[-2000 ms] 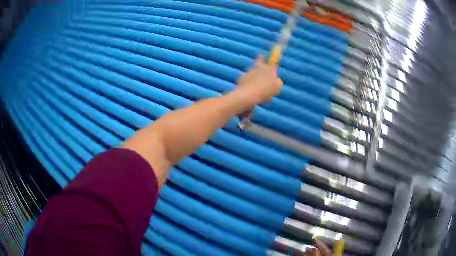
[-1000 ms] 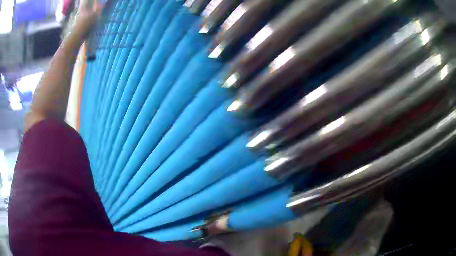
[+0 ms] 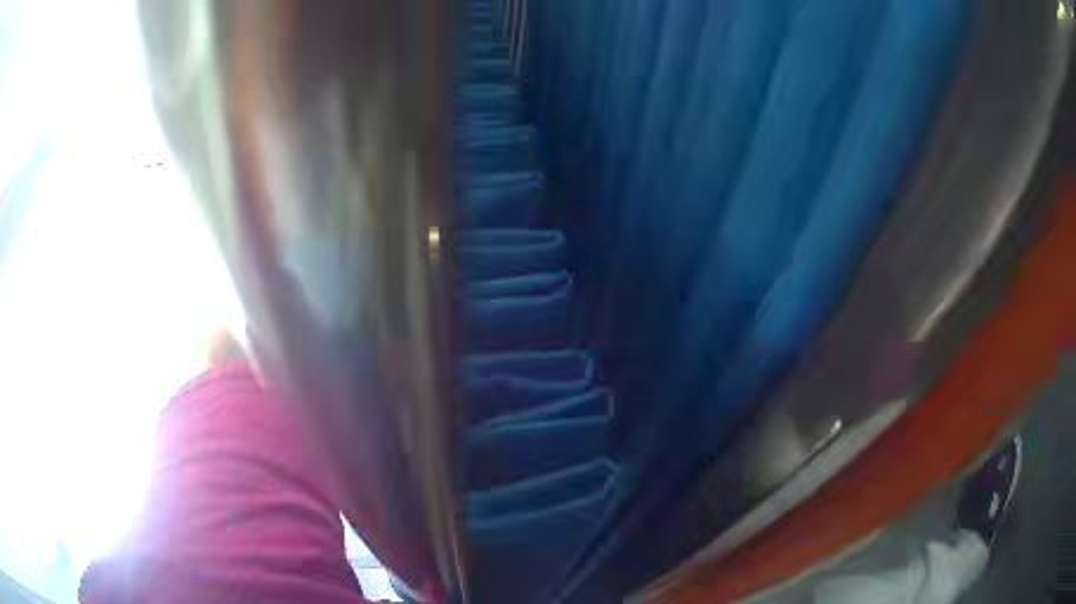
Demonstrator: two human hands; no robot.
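Note:
A large shiny metal tube (image 3: 330, 236), blurred and very close, runs from the top to the bottom left of centre. Beside it on the right, a column of blue cloth folds (image 3: 525, 313) with open-looking edges stretches away upward. Long blue ridges (image 3: 755, 177) run to its right. My left hand is not seen; only a maroon sleeve and a small patch of skin show at the lower left, partly behind the tube. My right hand is not seen either.
An orange band (image 3: 944, 413) curves up the right side, beside a blurred metallic surface. Crumpled whitish material (image 3: 909, 572) lies at the lower right. The far left is washed out by bright light.
The view has swung to very near the tubes and blue cloth. My left forearm and hand, seen before, are now almost wholly out of sight. The hand at the bottom is gone.

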